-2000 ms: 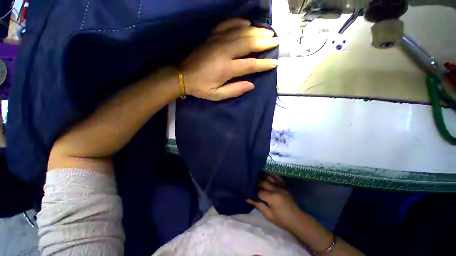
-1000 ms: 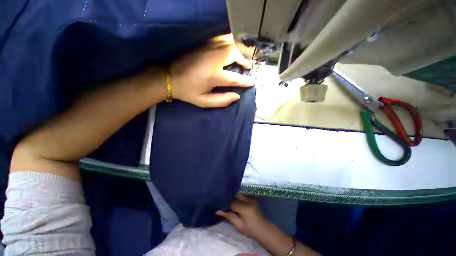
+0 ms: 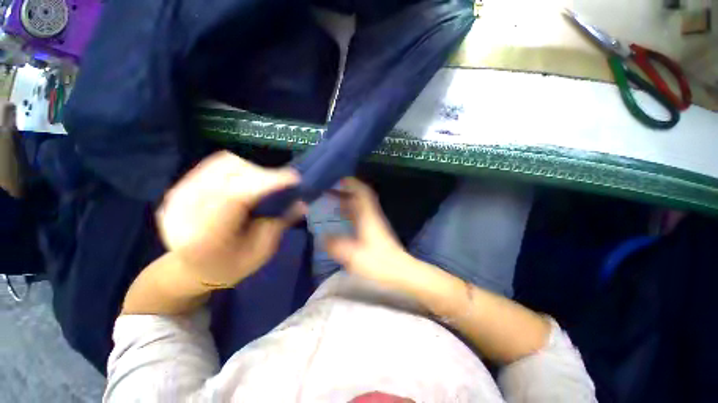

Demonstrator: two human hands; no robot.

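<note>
The dark navy garment [image 3: 134,102] covers the left of the table and hangs down over its edge. A long narrow navy sleeve or leg [image 3: 370,94] runs from the machine bed towards my lap, pulled into folds. My left hand [image 3: 228,216], blurred, is shut on the end of this navy tube in front of the table edge. My right hand [image 3: 362,228], also blurred, is beside the tube end with its fingers apart; whether it touches the cloth is unclear.
Shears [image 3: 642,71] with one red and one green handle lie at the right, across the beige machine bed [image 3: 535,39] and white table [image 3: 519,102]. The green table edge [image 3: 504,157] curves across in front. A purple machine part [image 3: 67,27] and another person's arm [image 3: 9,157] show far left.
My left hand has left the cloth beside the needle and moved down to grip the tube end. My right hand has moved up beside it. The machine head has gone out of view.
</note>
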